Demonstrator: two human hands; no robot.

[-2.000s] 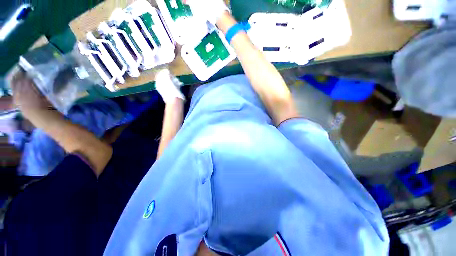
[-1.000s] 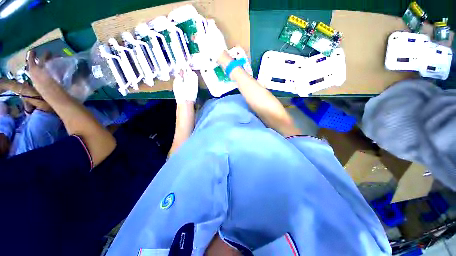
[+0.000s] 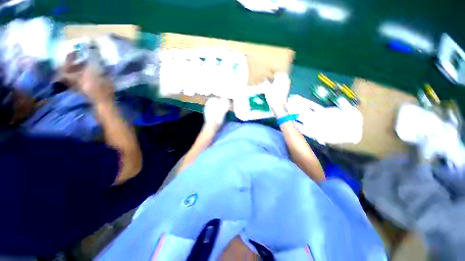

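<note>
The picture is blurred. My left hand (image 3: 216, 109), in a white glove, is at the table's front edge, just below the row of white fitted housings (image 3: 201, 74). My right hand (image 3: 278, 92), gloved and with a blue wristband (image 3: 287, 119), is over the right side of a single fitted housing (image 3: 244, 108) with a green circuit board (image 3: 259, 102) in it. Whether either hand grips anything cannot be told. White housing shells (image 3: 331, 122) lie to the right, with circuit boards (image 3: 334, 95) with yellow components behind them.
A neighbour's arm (image 3: 109, 120) is at left by a crinkled clear bag (image 3: 127, 58). Cardboard sheets (image 3: 380, 97) lie on the green surface (image 3: 204, 18). More white shells (image 3: 420, 125) and a person's grey sleeve or cap (image 3: 403, 188) are at right. A white object (image 3: 453, 58) is at far right.
The view has shifted, so the work sits lower and farther right. My right hand has moved off the housing row to the single housing. My left hand is now just below the row.
</note>
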